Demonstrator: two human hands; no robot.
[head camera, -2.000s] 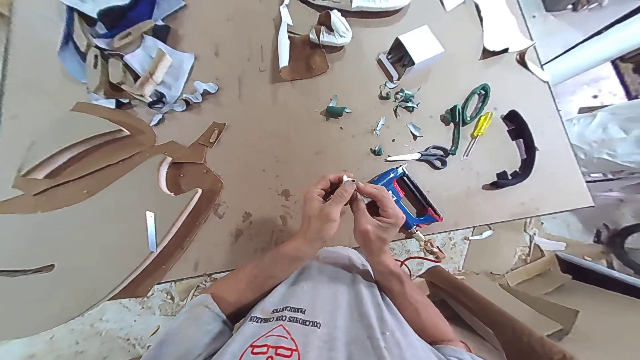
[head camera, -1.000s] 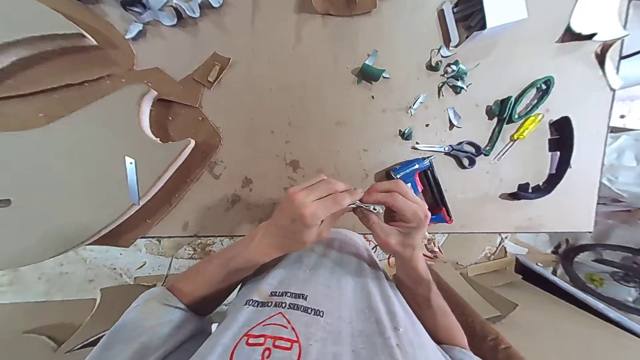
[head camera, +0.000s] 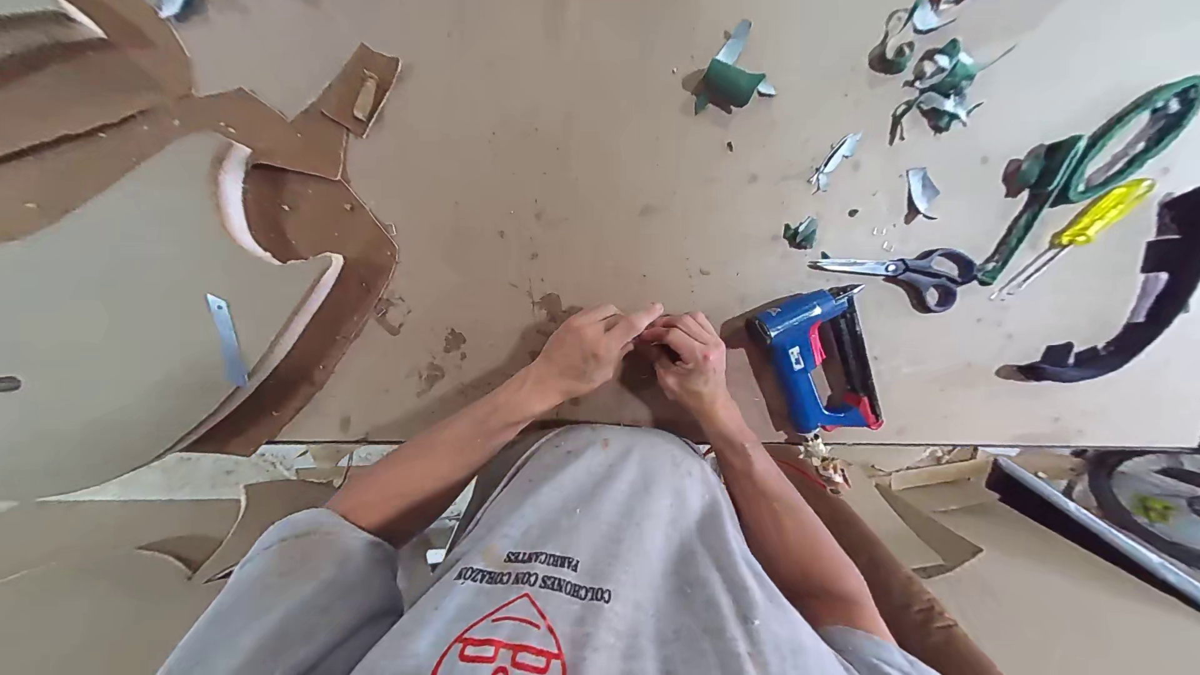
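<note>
My left hand (head camera: 589, 351) and my right hand (head camera: 689, 358) meet over the table near its front edge, fingertips together. Whatever lies between the fingers is too small and too hidden to name. Just right of my right hand lies a blue pneumatic staple gun (head camera: 804, 361) with a red trigger and a hose fitting at its lower end. Beyond it are scissors with dark handles (head camera: 923, 275), a yellow-handled screwdriver (head camera: 1106, 212) and a green fabric-covered ring piece (head camera: 1069, 169). A curved black padded piece (head camera: 1148, 305) lies at the far right.
Green and grey scraps (head camera: 731, 82) lie scattered at the back right. Brown cut board or foam-edged pieces (head camera: 309, 225) cover the left side, with a thin metal blade (head camera: 227, 339) among them. Below the table edge are cardboard pieces (head camera: 1078, 600) and a wheel (head camera: 1148, 497).
The small pale item seen between my fingers one second ago no longer shows clearly. Both hands remain together near the table's front edge. The view has shifted since two seconds ago.
</note>
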